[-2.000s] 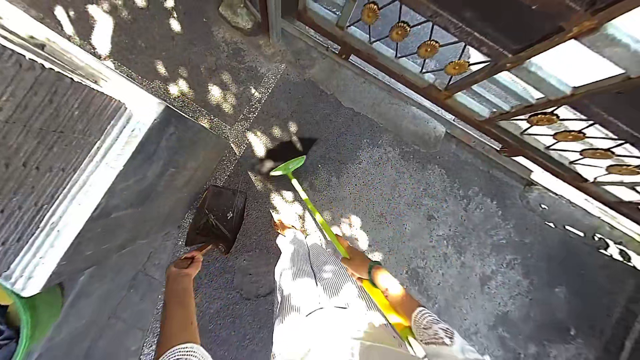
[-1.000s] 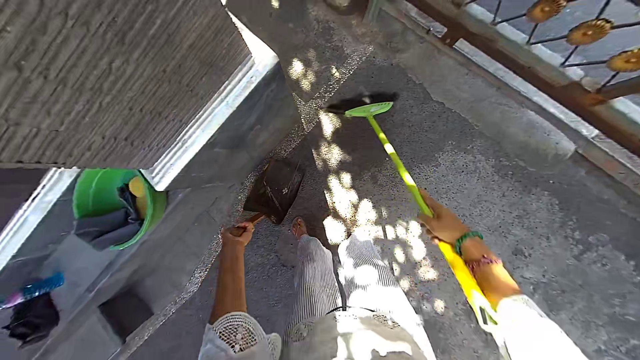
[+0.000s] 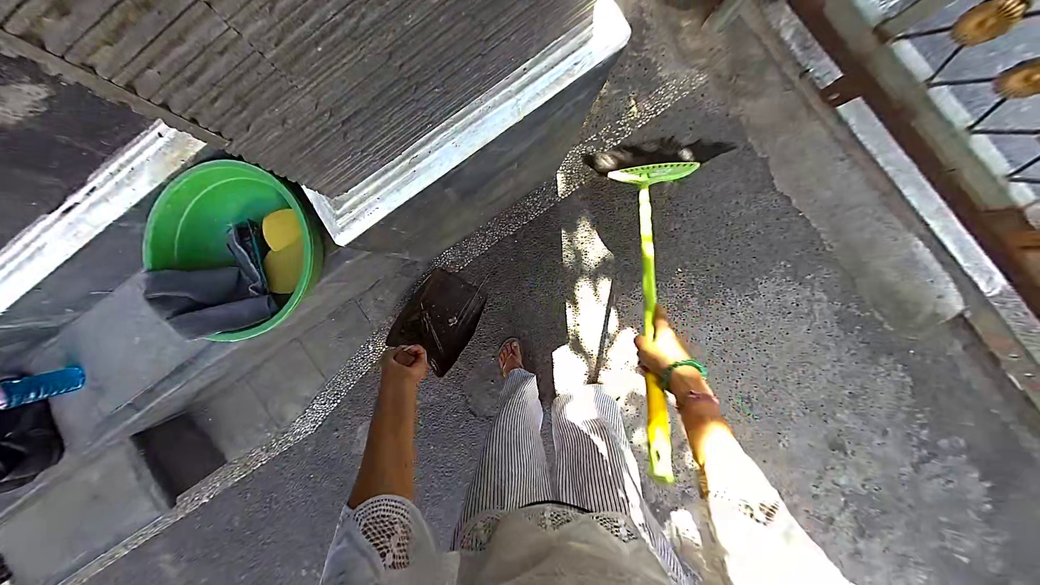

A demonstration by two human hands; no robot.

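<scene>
My right hand (image 3: 662, 349) grips the yellow-green handle of a broom (image 3: 647, 244). The broom's green head with dark bristles (image 3: 658, 158) is at the pavement beyond, near a pebbled strip. My left hand (image 3: 405, 363) is closed on the handle end of a dark dustpan (image 3: 439, 321), which is just ahead of it, low over or on the ground; which of the two I cannot tell. Some bits of debris seem to lie in the pan. Most of the dustpan's handle is hidden by my fist.
A green tub (image 3: 313, 268) with grey cloth and a yellow item stands at left, beside a wall block with a white edge (image 3: 471, 122). A blue brush-like item (image 3: 42, 387) lies far left. A rusty metal gate (image 3: 934, 146) and a concrete ledge (image 3: 845, 211) run along the right.
The view has swung, bringing the green tub further in. The broom handle, slanted earlier, now stands nearly straight ahead of me. Both hands keep their holds.
</scene>
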